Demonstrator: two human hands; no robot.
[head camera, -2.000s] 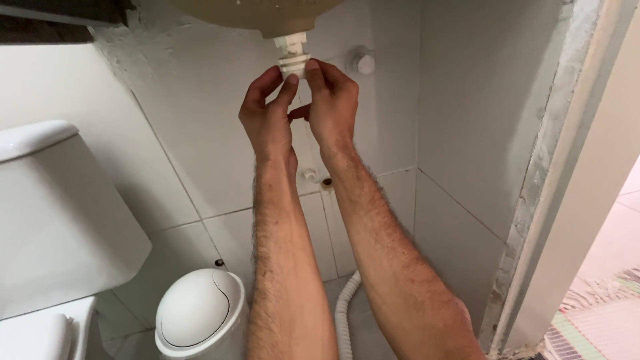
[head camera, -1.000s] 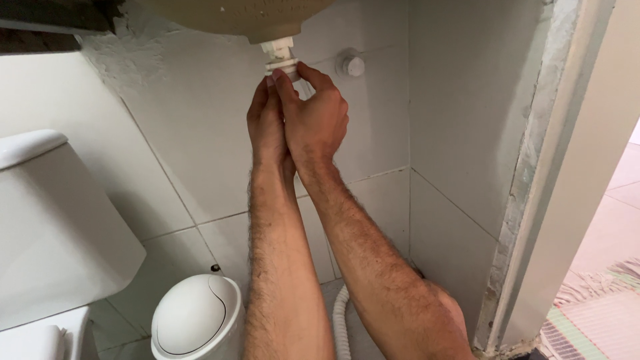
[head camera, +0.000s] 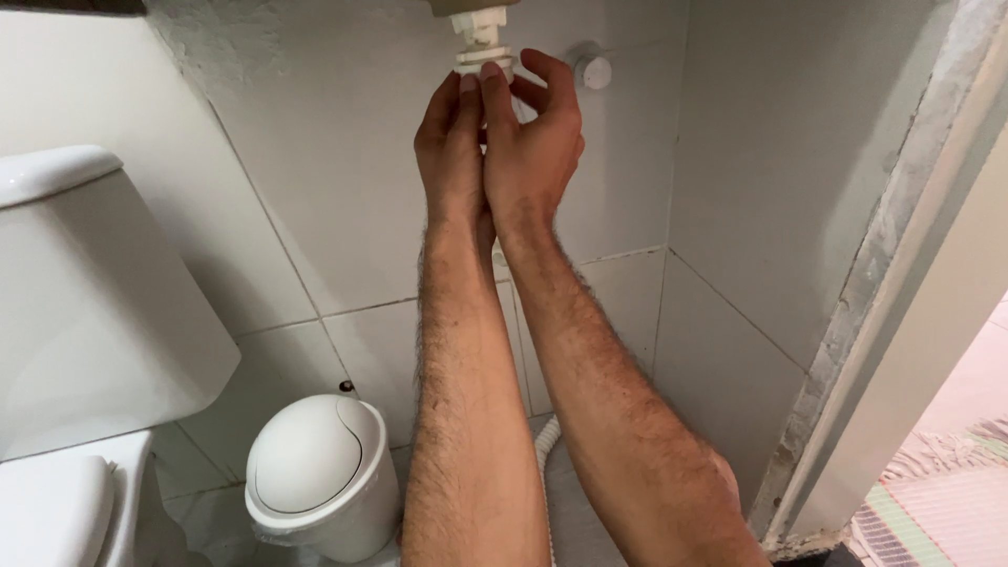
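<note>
A white plastic drain fitting (head camera: 482, 53) hangs beneath the underside of a sink basin (head camera: 474, 6) at the top middle. My left hand (head camera: 451, 146) grips the lower ring of the fitting from the left, its thumb on the front. Close against it, my right hand (head camera: 535, 130) has its thumb on the same ring, while its index finger is raised away to the right. The palms partly hide the space under the ring. Behind my right forearm, part of a white corrugated hose (head camera: 545, 449) shows near the floor.
A white toilet cistern (head camera: 102, 307) stands at the left, above the toilet seat (head camera: 55, 512). A white lidded bin (head camera: 315, 465) is on the floor beside it. A round white wall fitting (head camera: 592, 71) sits right of my hands. At the right are a door frame (head camera: 906, 260) and a fringed rug (head camera: 937, 496).
My hands were apart on either side of the fitting two seconds ago; now their wrists are close together. My right index finger has lifted off the ring since one second ago.
</note>
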